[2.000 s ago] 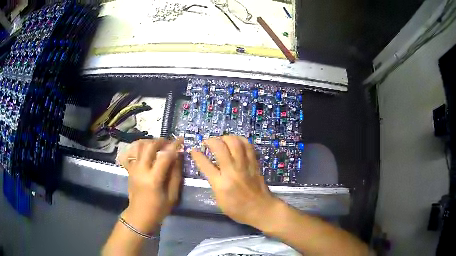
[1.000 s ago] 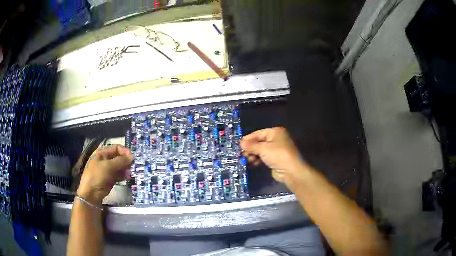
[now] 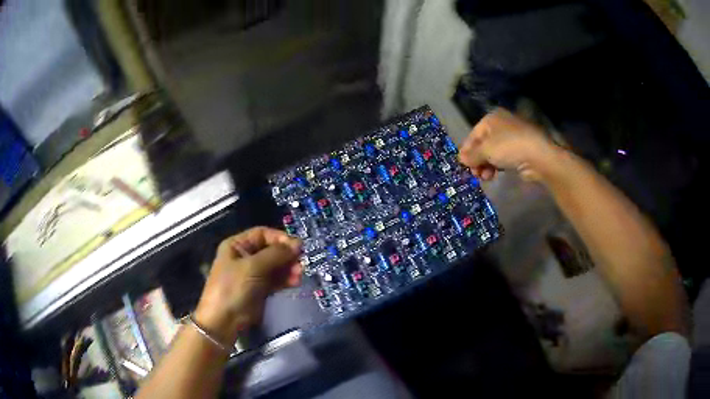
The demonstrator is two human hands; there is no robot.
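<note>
A populated circuit board panel with rows of blue, red, green and white parts is held up, tilted, between my hands. My left hand pinches its left edge. My right hand pinches its right edge near the upper corner. The panel is off the rails, to the right of their ends. A bracelet is on my left wrist.
The pale metal rail ends left of the panel. Beyond it lies the white board with a blurred brown stick. Hand tools show in the opening at lower left. A large dark shape stands at upper right.
The panel, earlier lying across the rails, is now lifted and tilted between both hands. The view has swung right, and the stack of panels at left is out of view.
</note>
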